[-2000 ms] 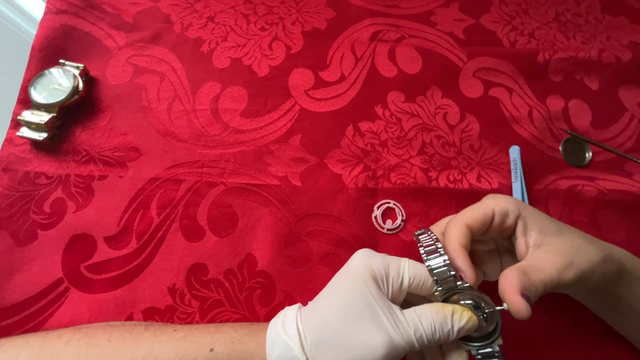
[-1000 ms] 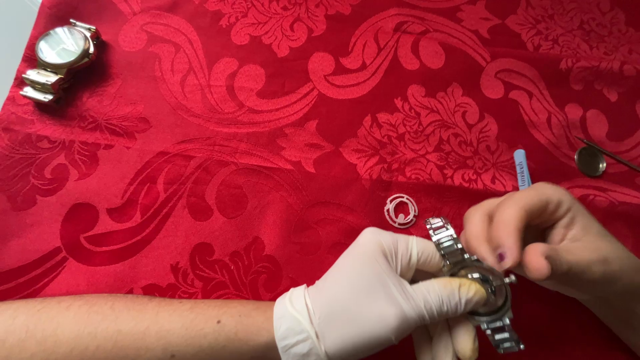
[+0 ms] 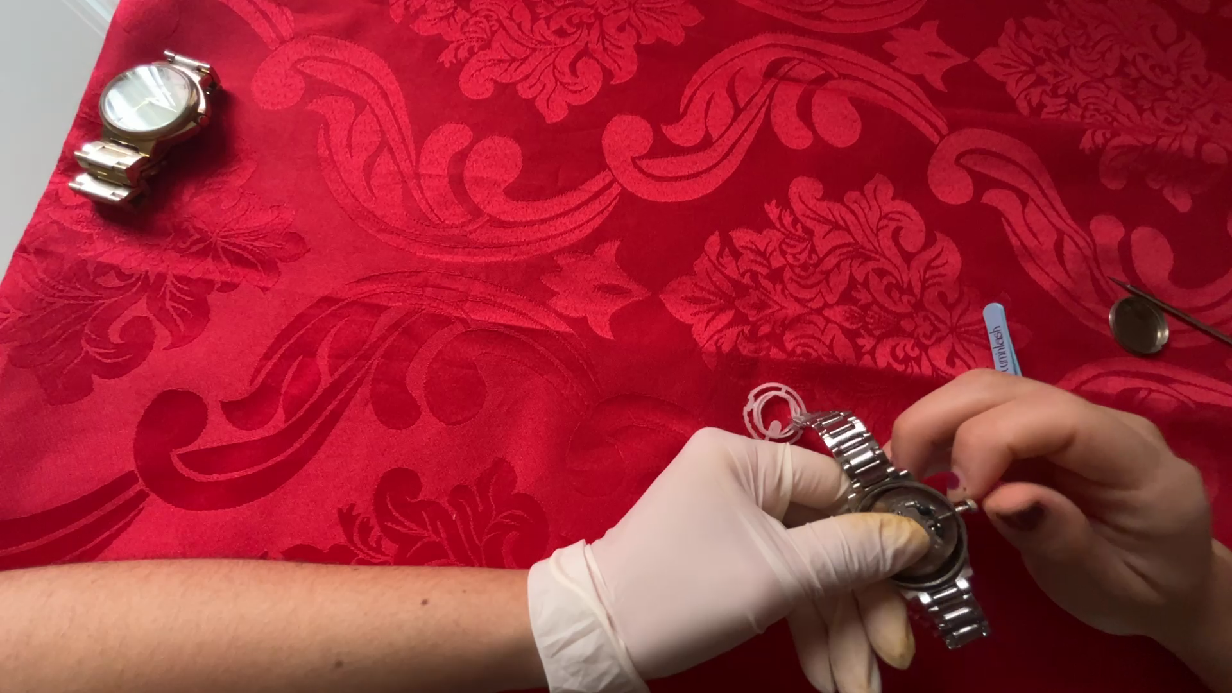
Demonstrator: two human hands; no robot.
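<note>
My left hand [image 3: 731,558], in a white glove with a stained thumb tip, holds a silver metal-bracelet wristwatch [image 3: 857,448]. The case is open at the back and part of the movement [image 3: 914,510] shows, with the gloved thumb over it. A small crown [image 3: 965,506] sticks out on the right side of the case. My bare right hand [image 3: 1068,472] is at that crown, thumb and index finger close around it; whether they grip it is unclear. Just beyond the bracelet's upper end lies a white plastic movement ring [image 3: 773,412], partly behind the bracelet.
A gold-tone wristwatch [image 3: 149,104] lies at the upper left, near the edge of the red patterned tablecloth [image 3: 462,318]. Blue tweezers [image 3: 999,339], bearing writing, are partly hidden behind my right hand. A round metal case back [image 3: 1139,324] and a thin pointed tool [image 3: 1174,312] lie at the right.
My right fingers, raised just off the case a second ago, are now down at the crown. My left hand still holds the watch, whose bracelet now overlaps the edge of the white ring.
</note>
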